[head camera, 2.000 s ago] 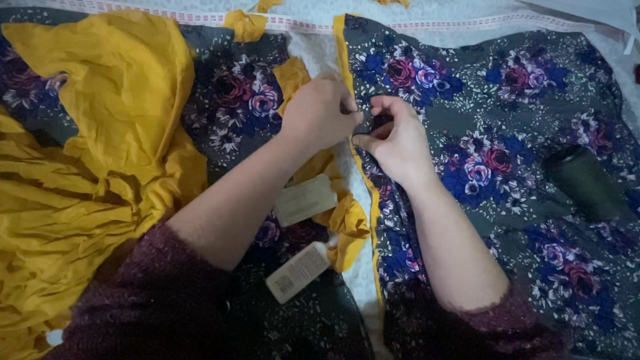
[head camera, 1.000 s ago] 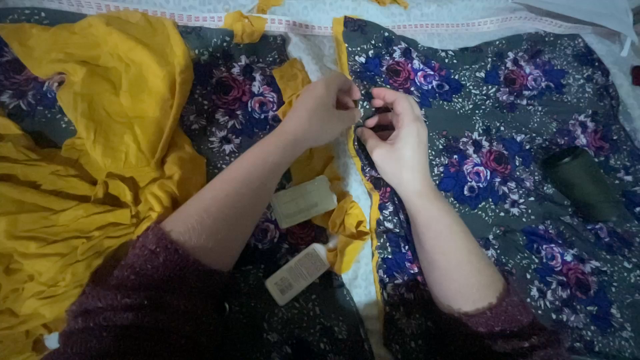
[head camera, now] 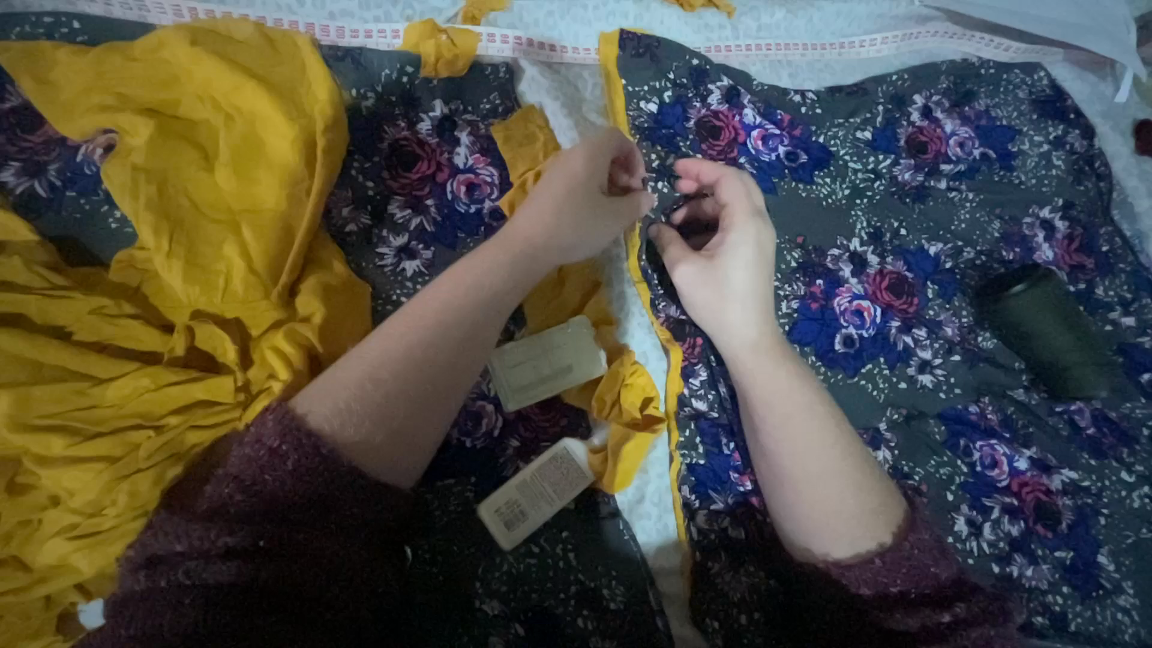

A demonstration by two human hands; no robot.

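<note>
Dark floral fabric (head camera: 837, 198) with a yellow edge strip (head camera: 667, 346) lies on the right. Over that edge, my left hand (head camera: 589, 193) pinches with thumb and fingertips; a tiny dark bit shows there, too small to name. Just to its right, my right hand (head camera: 720, 243) is curled, thumb near the fingers, with something thin and dark between them, perhaps thread or fabric edge; I cannot tell which. The fingertips of the two hands are slightly apart. Left of them lies another dark floral piece (head camera: 432, 171), partly under gathered yellow fabric (head camera: 234, 162).
Two pale labelled packets (head camera: 547, 364), (head camera: 536, 493) lie below my left hand beside a crumpled yellow strip (head camera: 627, 400). A dark spool or cylinder (head camera: 1048, 333) lies on the right fabric. A measuring tape (head camera: 549, 47) runs along the top, near yellow scraps (head camera: 441, 49).
The left hand was over the yellow edge touching near the right fingertips; now a small gap shows between the hands. The fabrics, packets and cylinder have not moved.
</note>
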